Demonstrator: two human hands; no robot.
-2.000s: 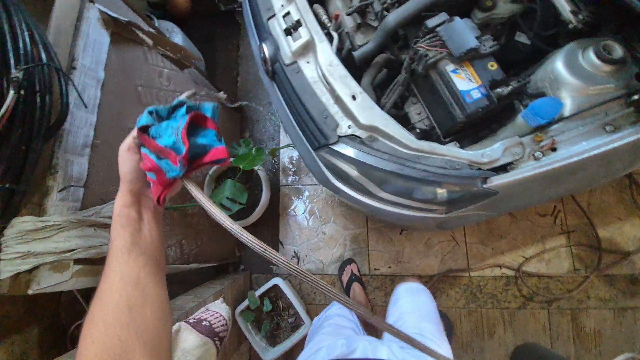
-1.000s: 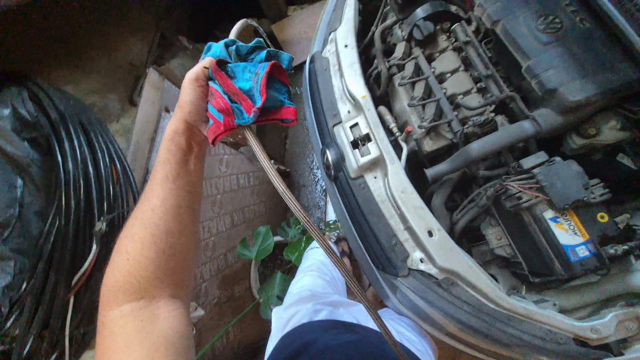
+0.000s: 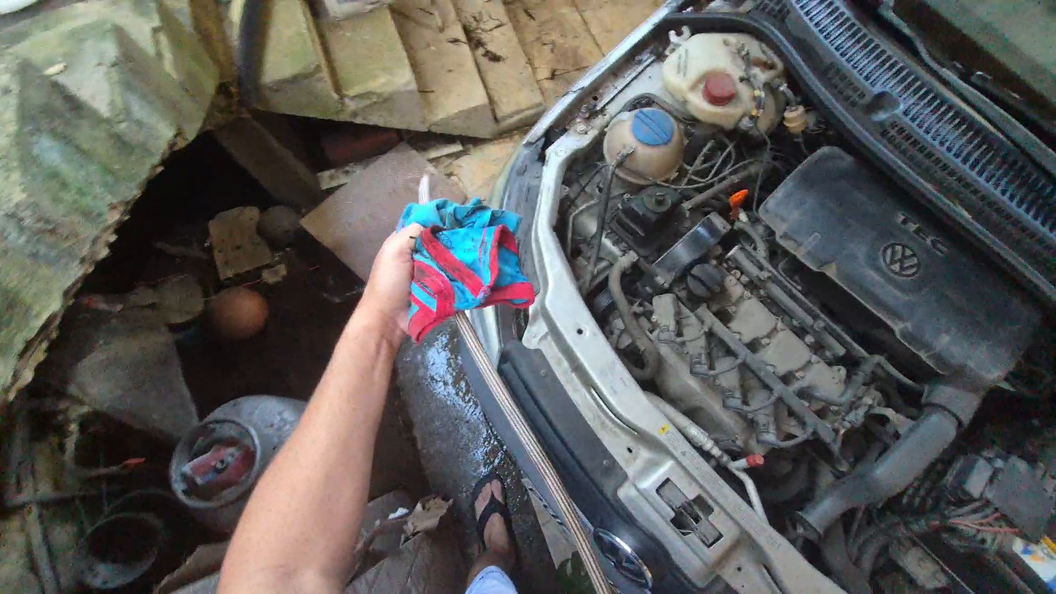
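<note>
My left hand (image 3: pixel 392 280) is closed around a blue cloth with red trim (image 3: pixel 470 268) and a striped hose (image 3: pixel 528 445). The hose's light end sticks out above the cloth, and its length runs down along the car's front edge to the bottom of the view. To the right is the open engine bay of a Volkswagen car, with a dark engine cover (image 3: pixel 891 256), a reservoir with a blue cap (image 3: pixel 645 144) and a coolant tank with a red cap (image 3: pixel 718 82). The cloth is close to the front corner of the car body. My right hand is out of view.
A gas cylinder (image 3: pixel 235 458), an orange ball (image 3: pixel 238 313) and rubble lie at the left. Mossy corrugated sheets (image 3: pixel 91 140) rise at the upper left. Wet floor (image 3: pixel 450 404) runs beside the bumper, where a foot in a flip-flop (image 3: pixel 492 513) stands. Torn cardboard (image 3: pixel 404 553) lies near it.
The view has swung over to the other front corner of the car. My left hand, still holding the cloth and hose, has moved along the car's front with it.
</note>
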